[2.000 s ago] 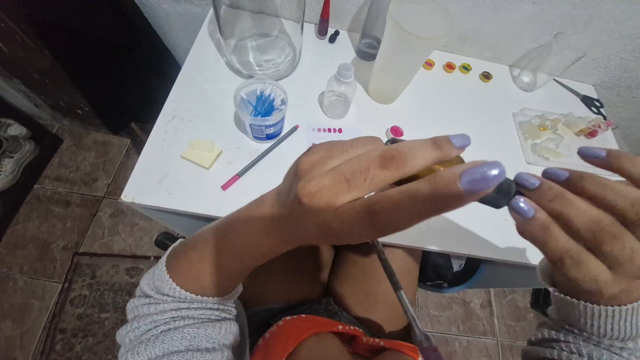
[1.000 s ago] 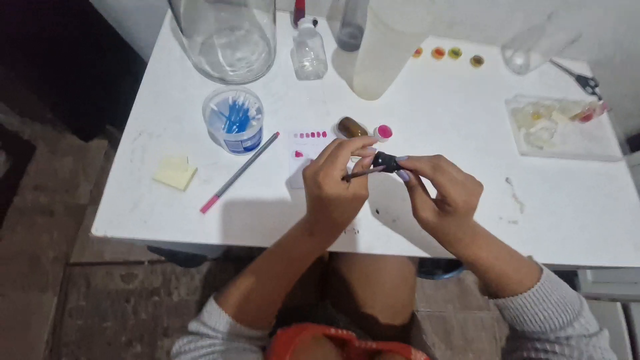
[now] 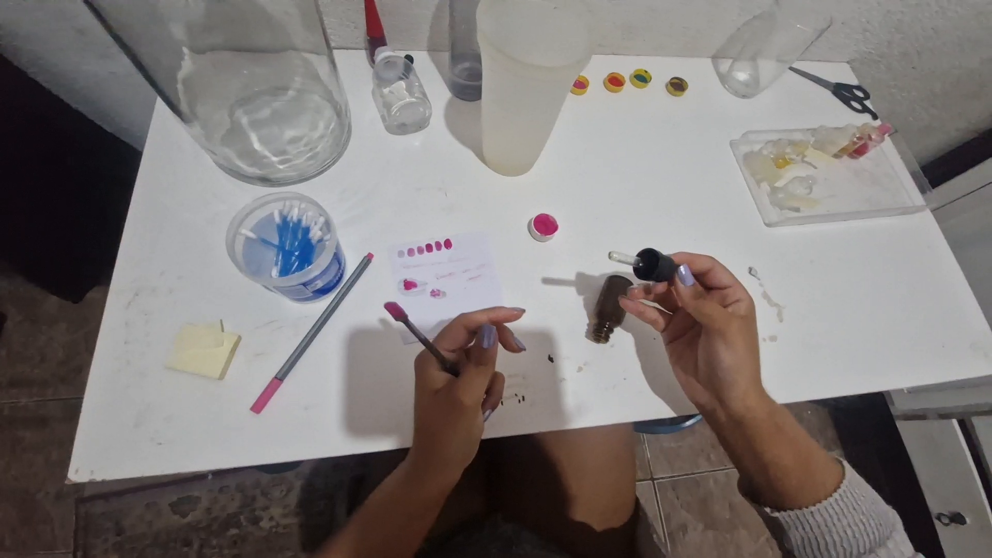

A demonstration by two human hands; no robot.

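Observation:
Between thumb and fingers, my left hand holds a thin brush with a pink tip pointing up and left. My right hand grips a black dropper cap, its glass pipette pointing left. Just below the cap, a brown glass bottle is tilted with its threaded neck toward me, near my right fingertips; whether they touch it I cannot tell. A small pot of pink paint stands behind the hands. Beyond the brush lies a paper with pink swatches.
At left are a tub of cotton swabs, a pink-ended pen and sticky notes. A big glass jar, a small bottle, a frosted vase, paint pots, scissors and a plastic tray stand farther back.
My hands have moved apart. The dropper cap is now in my right hand with its pipette showing. The brown bottle lay near the pink pot one second ago and is now closer to my right hand.

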